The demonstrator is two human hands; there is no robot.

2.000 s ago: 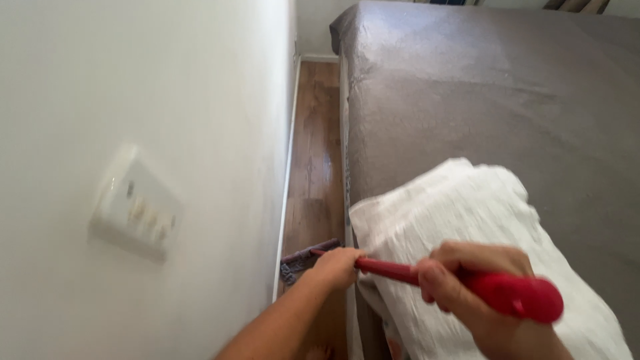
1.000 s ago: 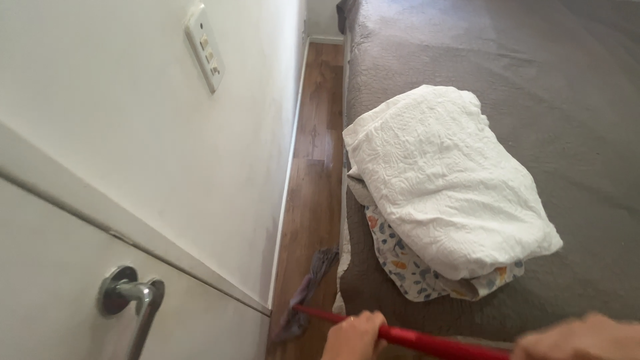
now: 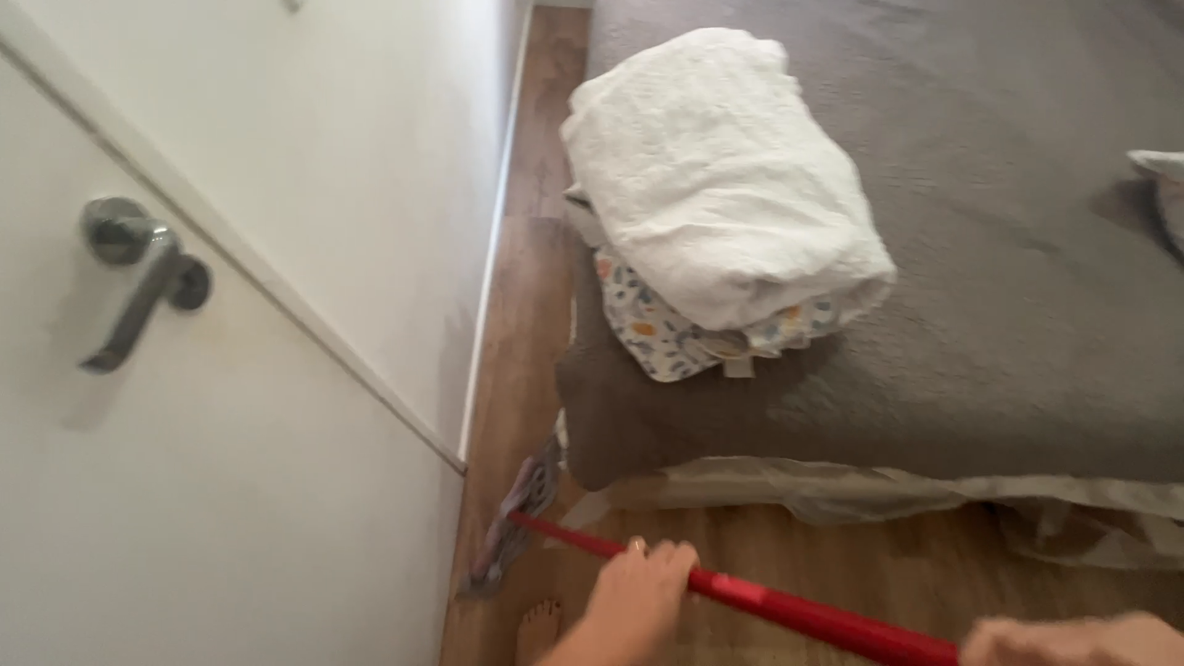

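A red pole (image 3: 814,622) runs from the lower right down to a grey cloth-covered floor mop head (image 3: 518,523), which lies on the wood floor between the door and the bed's corner. My left hand (image 3: 643,592) is closed around the middle of the pole. Cut off by the frame's lower right edge, my right hand (image 3: 1064,640) grips the pole's upper end. The mop head is partly blurred, its far end close beside the bed cover's hanging edge.
A grey-covered bed (image 3: 999,370) bears folded white bedding (image 3: 721,176) over a patterned cloth (image 3: 657,338). A white door with a metal handle (image 3: 139,296) stands at left. My bare foot (image 3: 539,629) is near the mop head. Sheer fabric (image 3: 832,495) hangs below the bed's edge.
The view has shifted strongly, bringing the door handle and the bed's near corner into sight. Both hands still hold the pole, and the mop head now lies by that corner.
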